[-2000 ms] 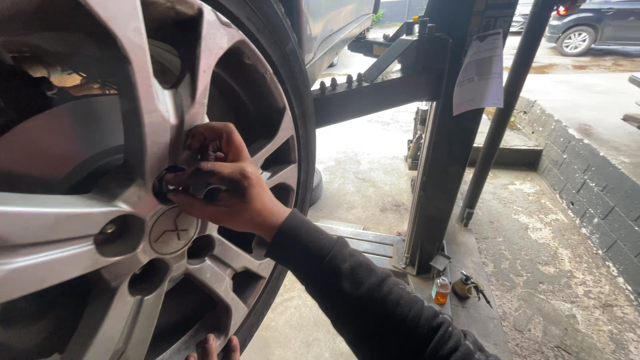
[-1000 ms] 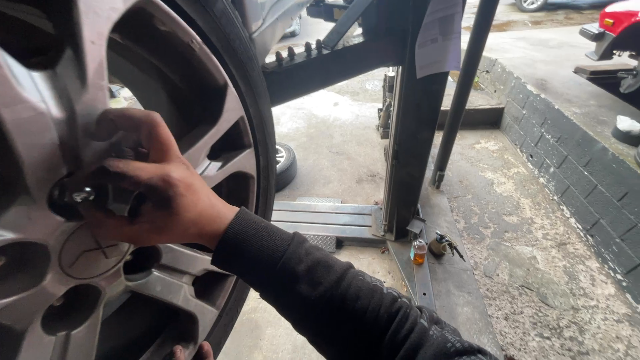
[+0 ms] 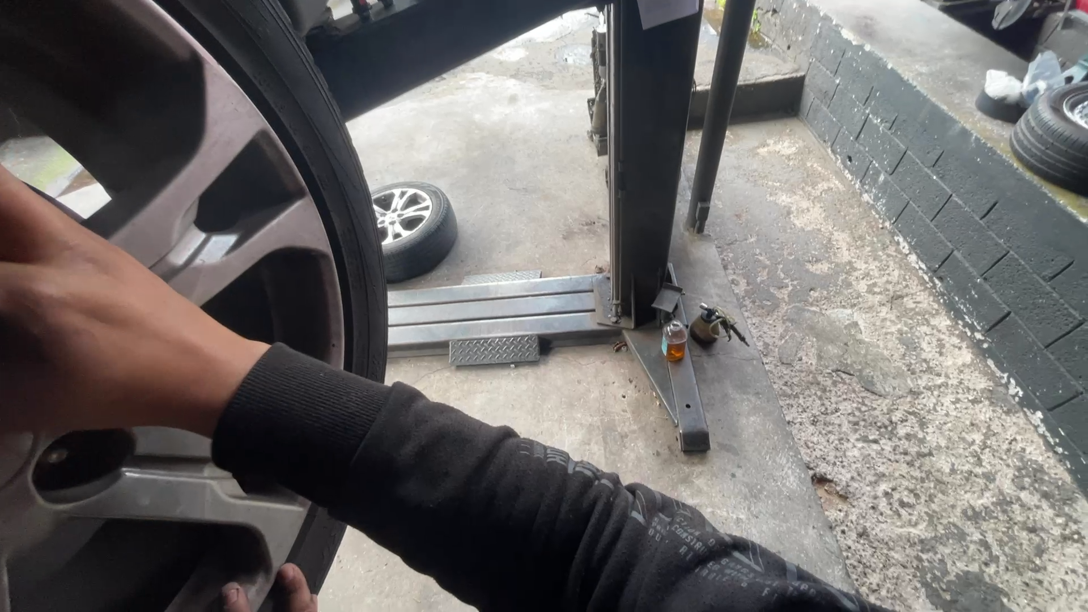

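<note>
A spoked alloy wheel [image 3: 255, 255] with a black tire [image 3: 361, 280] fills the left side of the view. My right hand [image 3: 102, 323], in a black sleeve [image 3: 442, 476], reaches across the wheel face above a lug hole [image 3: 81, 459]. Its fingers lie beyond the left edge, so what they hold is hidden. Only a few fingertips of my left hand [image 3: 272, 591] show at the bottom, by the lower rim and tire; the rest is out of view.
A dark lift post [image 3: 650, 170] stands on the concrete, with a lift arm [image 3: 442, 51] at upper left. By its base are a bottle of orange liquid [image 3: 674, 342] and a spray can or oiler [image 3: 707, 325]. Another wheel [image 3: 421, 229] lies behind; a block wall [image 3: 960, 195] runs right.
The view has swung right and down. My right hand stays at the wheel's hub area, but its fingers, seen earlier around a dark round piece by a lug hole, are now out of frame.
</note>
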